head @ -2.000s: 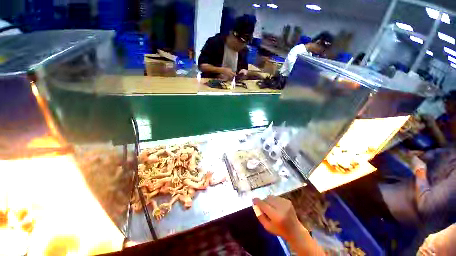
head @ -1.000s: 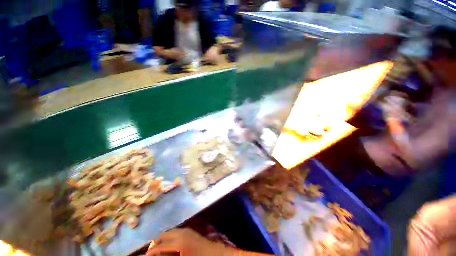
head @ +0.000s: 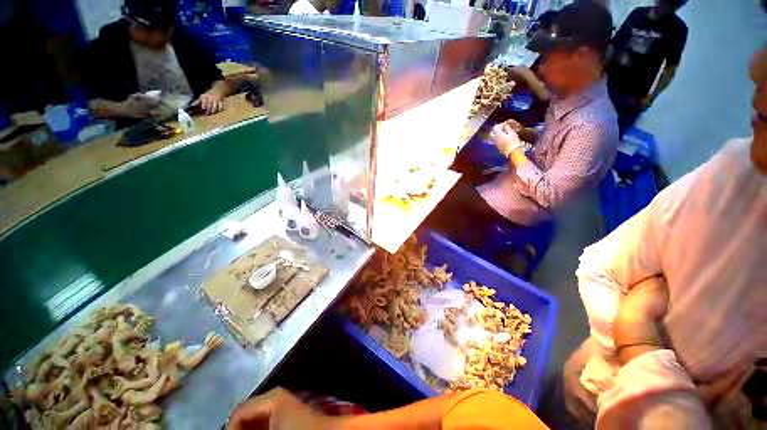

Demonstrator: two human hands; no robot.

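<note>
My right hand [head: 273,411] is at the bottom edge, partly cut off, just off the front edge of the metal bench; its fingertips are cut off or hidden, so I cannot tell what they hold. My left hand is not in view. A jumbled pile of tan clawed pieces [head: 97,369] lies on the bench at the lower left. Right of it is a stained square work board [head: 227,290] with a small white cup [head: 262,276] and thin sticks on it. White pointed bottles [head: 308,222] stand behind the board, beside dark thin tools.
A blue crate [head: 547,323] of tan pieces and white plastic stands right of the bench. A metal-sided box [head: 336,126] and a glaring lit tray [head: 416,189] are above it. A person stands with folded arms [head: 643,315] close at right. Others sit at benches beyond.
The view has swung right; the bench and pile have shifted left, and the crate and standing person show more fully. My right hand shows further left, near the bottom edge.
</note>
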